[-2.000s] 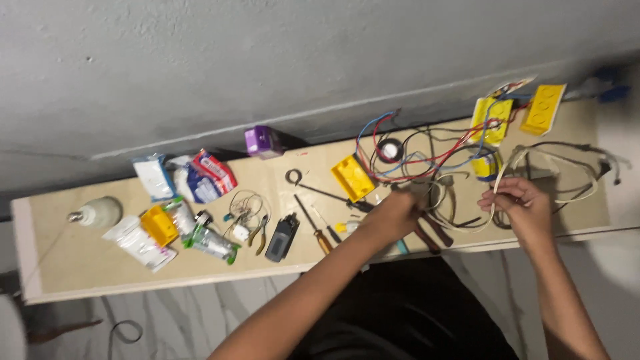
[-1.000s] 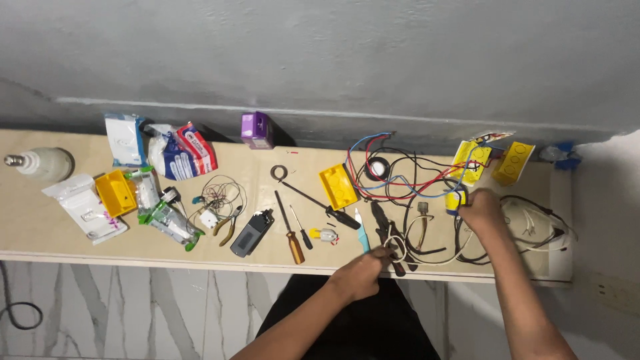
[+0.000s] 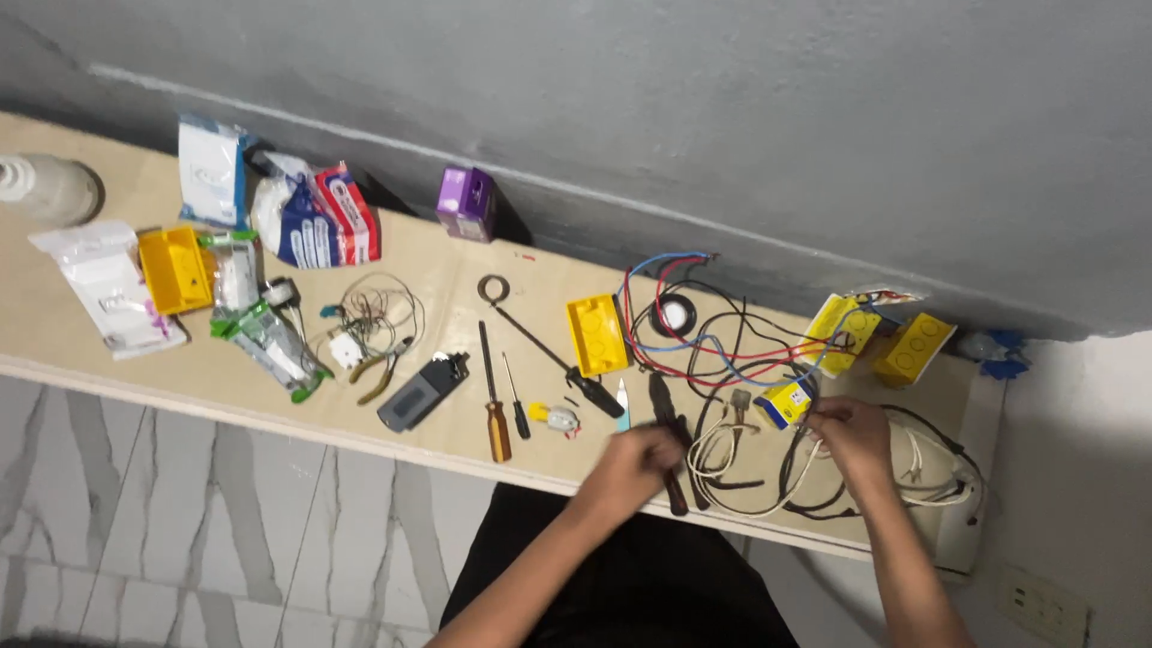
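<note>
My left hand is over the near edge of the bench, its fingers bent beside dark-handled pliers; it is blurred, and whether it holds anything is unclear. My right hand has its fingertips on a white cable, just right of a small blue and yellow box. Coiled white cable lies between the hands. Red and blue wires run to a yellow electrical box at the wall. A roll of black tape lies behind the pliers.
Another yellow box, screwdrivers, a black and grey device and small pliers lie left of my hands. Farther left are plastic packets and a light bulb. A purple box stands by the grey wall.
From one second ago, my right hand has moved from the blue and yellow box to the cable on its right. My left hand has shifted from the coiled cable to beside the pliers.
</note>
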